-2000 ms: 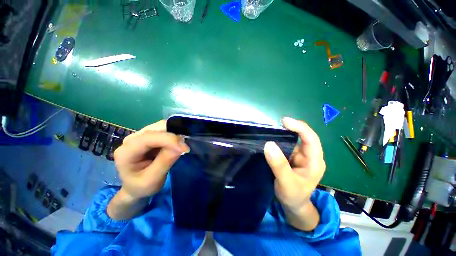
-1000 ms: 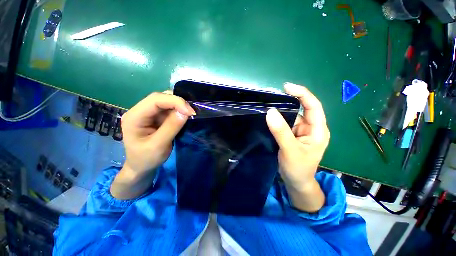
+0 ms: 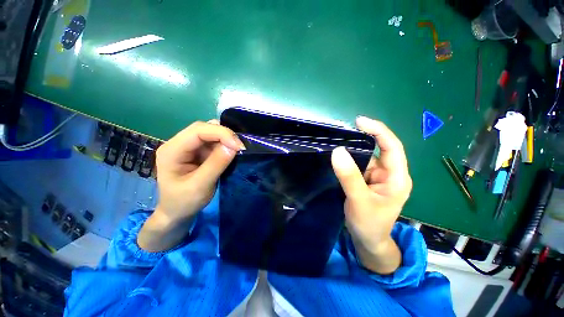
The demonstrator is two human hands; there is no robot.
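Observation:
A black glossy tablet [image 3: 278,217] is held over my lap at the bench's front edge, its far end tilted up. A thin shiny protective film [image 3: 290,147] is lifted from its far end, with bright glare lines along it. My left hand [image 3: 192,176] pinches the film's left corner between thumb and index finger. My right hand [image 3: 376,186] grips the tablet's far right corner, thumb on the face and fingers behind. The tablet's underside is hidden.
The green bench mat [image 3: 278,56] bears a white strip [image 3: 130,44], a blue pick [image 3: 431,124], gold tweezers [image 3: 459,179], an orange flex cable [image 3: 441,49] and clustered hand tools around white tissue [image 3: 511,133]. A clear cup [image 3: 495,23] stands at the back right.
Compared with two seconds ago, the film's far edge stands more lifted, with a wider dark gap under it. Both hands keep their grips. The camera view has shifted over the bench.

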